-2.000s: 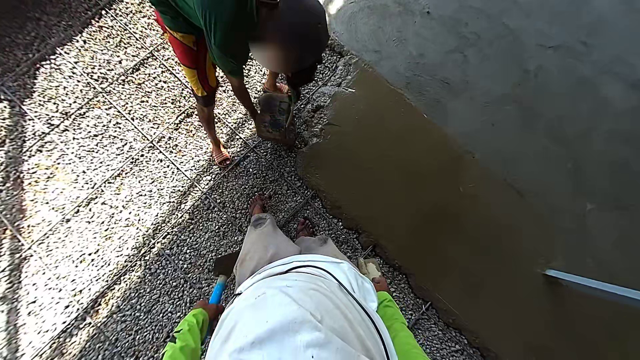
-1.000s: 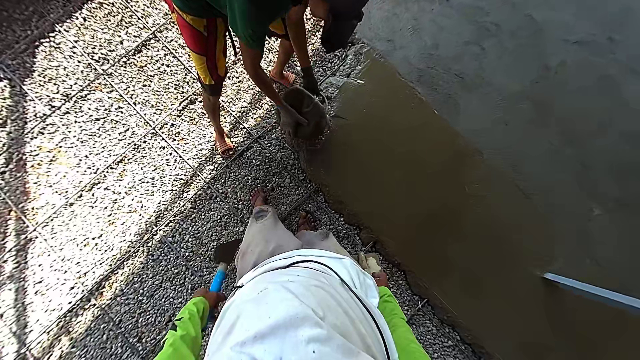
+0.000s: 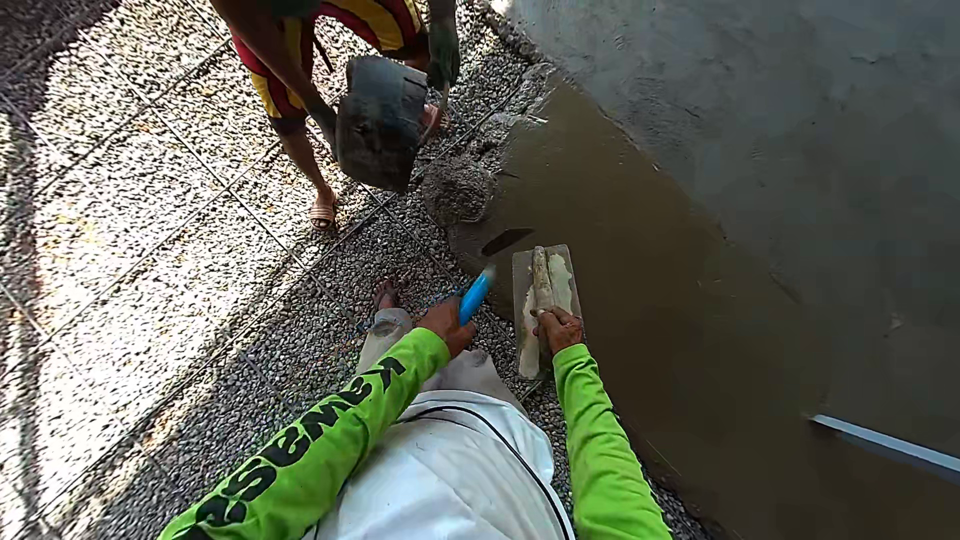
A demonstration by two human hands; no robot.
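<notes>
My left hand [image 3: 448, 327] grips the blue handle of a trowel [image 3: 505, 240], whose dark blade lies over the edge of the wet concrete. My right hand [image 3: 558, 328] holds a rectangular plastering float [image 3: 562, 274] by its long handle, just right of the trowel. The float is over the border between the gravel [image 3: 330, 292] and the smooth wet concrete [image 3: 645, 285]. A small heap of fresh concrete mix [image 3: 459, 189] sits beyond the trowel's blade. Whether the float touches the surface, I cannot tell.
A co-worker in striped shorts [image 3: 382, 26] stands ahead on the gravel, tilting a dark bucket [image 3: 381, 120] with both hands. Thin steel bars [image 3: 259, 221] cross the gravel in a grid. At the right, a long metal straightedge [image 3: 892, 444] lies on the concrete.
Both my hands have moved forward from beside my body, bringing the trowel and float to the slab's edge. A heap of mix now shows by the co-worker's bucket, which has been lifted.
</notes>
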